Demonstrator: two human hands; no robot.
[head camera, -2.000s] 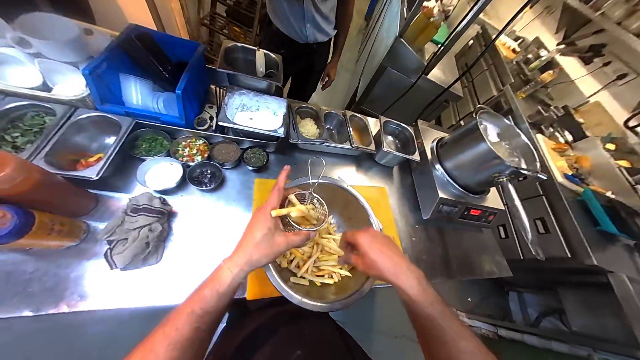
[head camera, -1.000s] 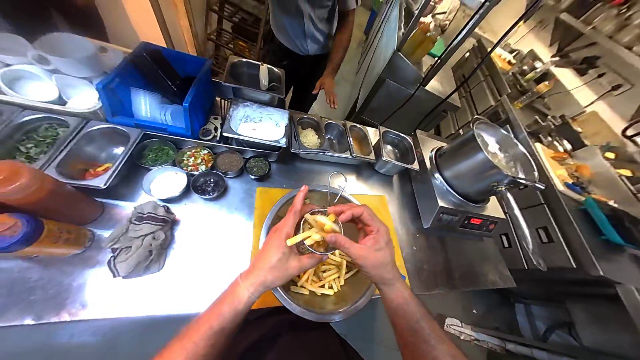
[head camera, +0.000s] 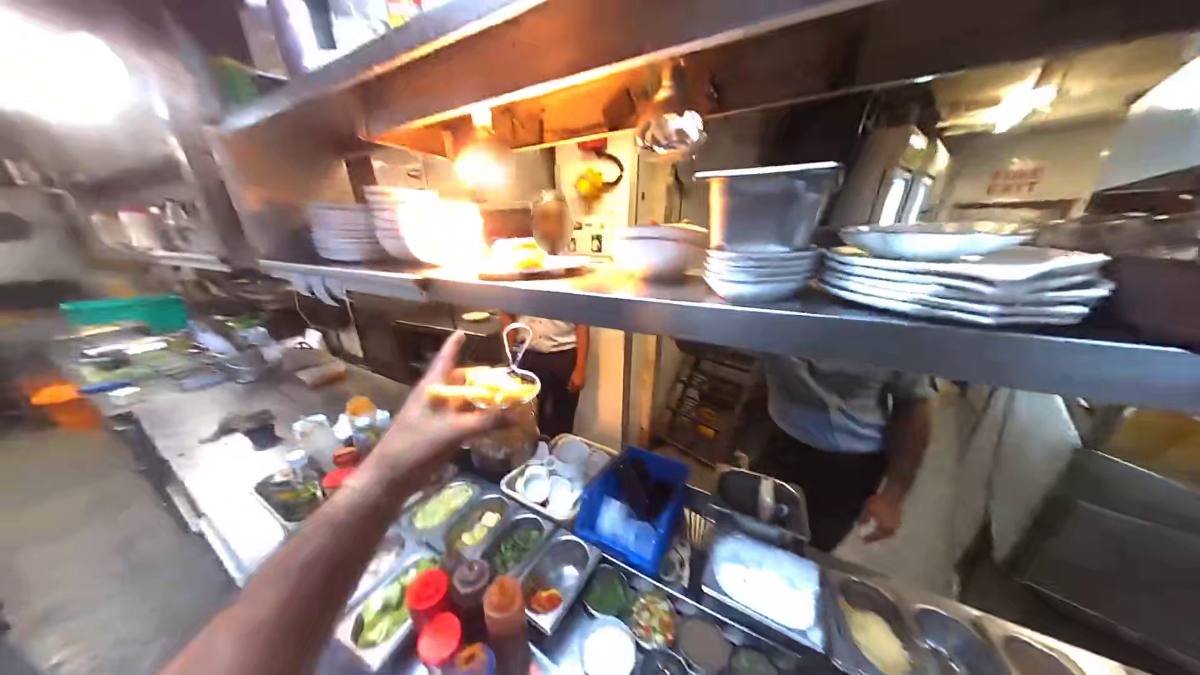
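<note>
My left hand is raised over the counter, level with the pass shelf's lower edge. It holds a small wire basket with a looped handle, filled with fries. Some fries stick out over the rim toward my fingers. The basket's lower part is partly hidden by the hand. Beneath it stand steel food pans and squeeze bottles. My right hand is out of view, and so is the steel bowl.
A steel pass shelf crosses ahead, bearing stacked plates, bowls and a steel container under heat lamps. Below it are a blue bin and ingredient pans. Two people stand beyond; one person's hand hangs near the counter.
The view has swung up and left. My left hand has lifted the basket of fries away from above the bowl. My right hand, at the basket one second ago, has left the view.
</note>
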